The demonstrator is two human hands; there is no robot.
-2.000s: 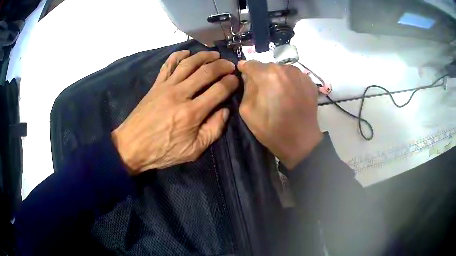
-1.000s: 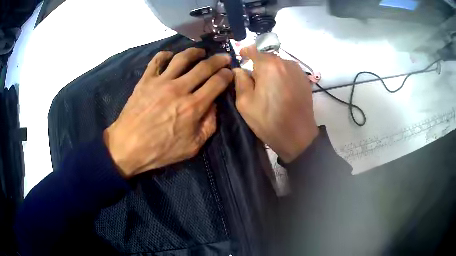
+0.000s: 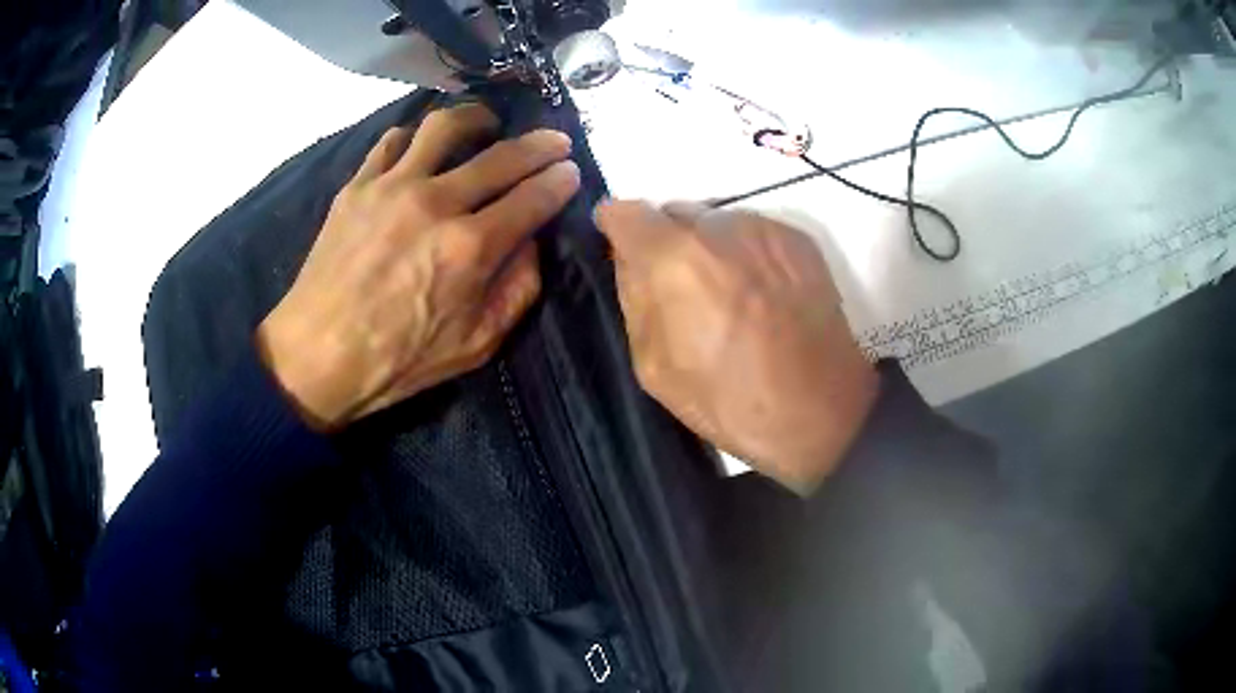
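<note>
A black bag panel [image 3: 407,528] with mesh and smooth fabric lies in front of me and runs up to the presser foot and needle [image 3: 542,79]. My left hand [image 3: 420,257] lies flat on the panel, fingers bent, fingertips at its edge strip just below the foot. My right hand [image 3: 739,325] pinches the right edge of the black fabric [image 3: 586,257], lower than the left fingertips; its thumb is hidden. A long dark seam or zipper line runs down the panel. A small pale-rimmed oval [image 3: 598,662] shows near the bottom.
The pale sewing machine head [image 3: 366,34] is at the top, with a round white knob [image 3: 587,60] beside the foot. A looped black cord [image 3: 935,224] and a small pinkish metal piece [image 3: 782,138] lie on the white table at right. A printed ruler scale [image 3: 1057,291] follows the front edge.
The view has shifted, so the machine head sits further up and left. My right hand has moved down along the fabric edge, away from the needle. The pale oval has come into view.
</note>
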